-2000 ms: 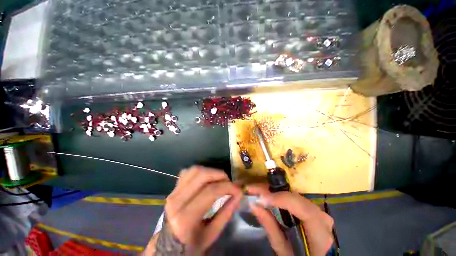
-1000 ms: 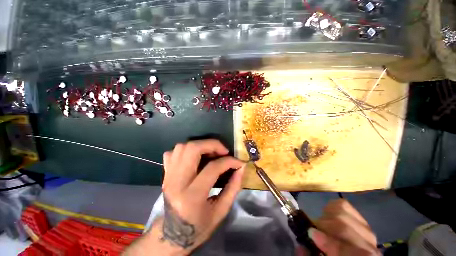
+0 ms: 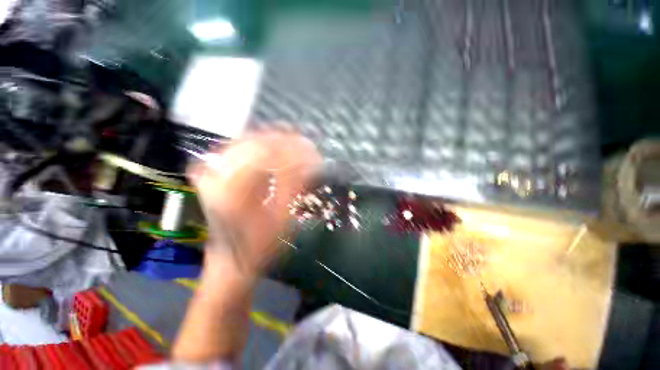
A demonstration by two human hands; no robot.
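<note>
The view is badly blurred. My left hand (image 3: 253, 191) is raised at left centre, beside and partly over the heap of white-faced components (image 3: 326, 208). Its fingers are smeared, so I cannot tell what it holds. The soldering iron (image 3: 504, 327) slants over the wooden board (image 3: 579, 289), tip up and left, close to a dark piece. My right hand (image 3: 553, 363) shows only as a sliver at the bottom edge, at the iron. The solder wire (image 3: 346, 280) runs as a thin line over the green mat. I cannot make out the small module.
A dark red component heap (image 3: 423, 215) lies at the board's upper left corner. The clear blister tray (image 3: 434, 123) spans the back, with a white sheet (image 3: 217, 94) at its left. The cardboard tube (image 3: 622, 184) is at right, the solder spool (image 3: 172, 211) at left, red crates (image 3: 87, 350) below.
My left hand has left the board and moved up and left. The iron now lies further right in view, with my right hand mostly out of frame. The camera has swung left.
</note>
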